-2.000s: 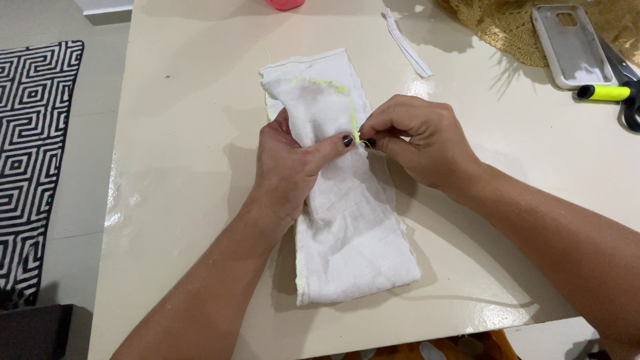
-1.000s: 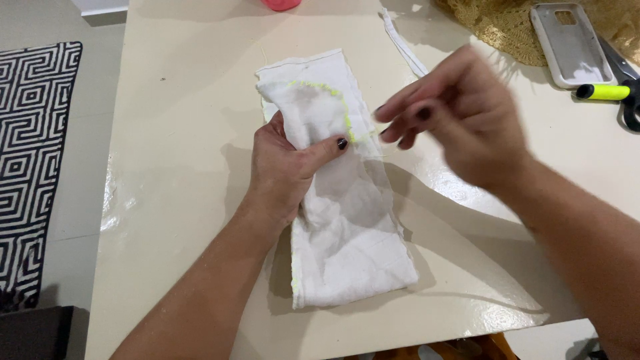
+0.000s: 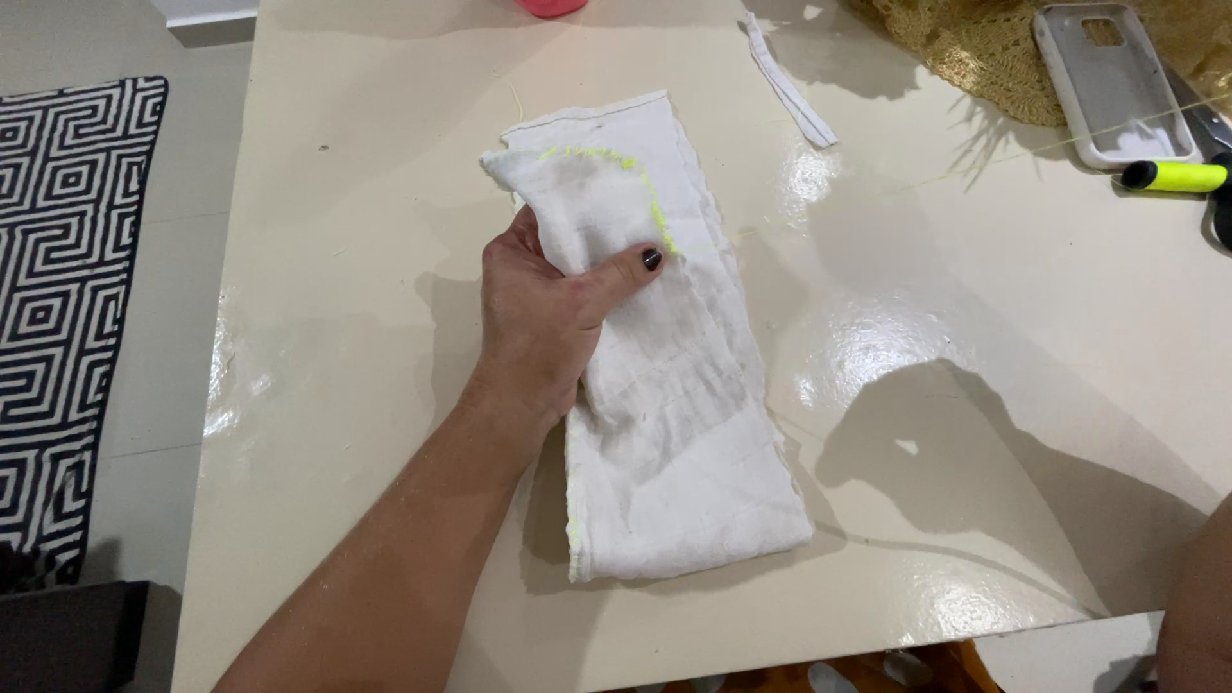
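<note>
A folded white cloth (image 3: pixel 664 385) lies on the cream tabletop, with neon-yellow stitches curving along the edge of its raised flap. My left hand (image 3: pixel 549 298) grips this flap from the left side, the thumb on top just below the last bright stitches. A thin yellow thread (image 3: pixel 1049 142) stretches across the upper right, over a phone case. Only a bit of the right arm shows at the lower right edge; my right hand is out of the picture, and whether it holds a needle is hidden.
A white phone case (image 3: pixel 1116 87) rests by gold lace fabric (image 3: pixel 948 53). Beside it lie scissors (image 3: pixel 1208 120) and a yellow-and-black item (image 3: pixel 1174 177). A narrow white strip (image 3: pixel 784 82) lies above the cloth, and a pink object (image 3: pixel 551 6) stands at the top edge.
My right hand has moved away from the stitched edge to the right and out of view. The left hand keeps its grip on the cloth.
</note>
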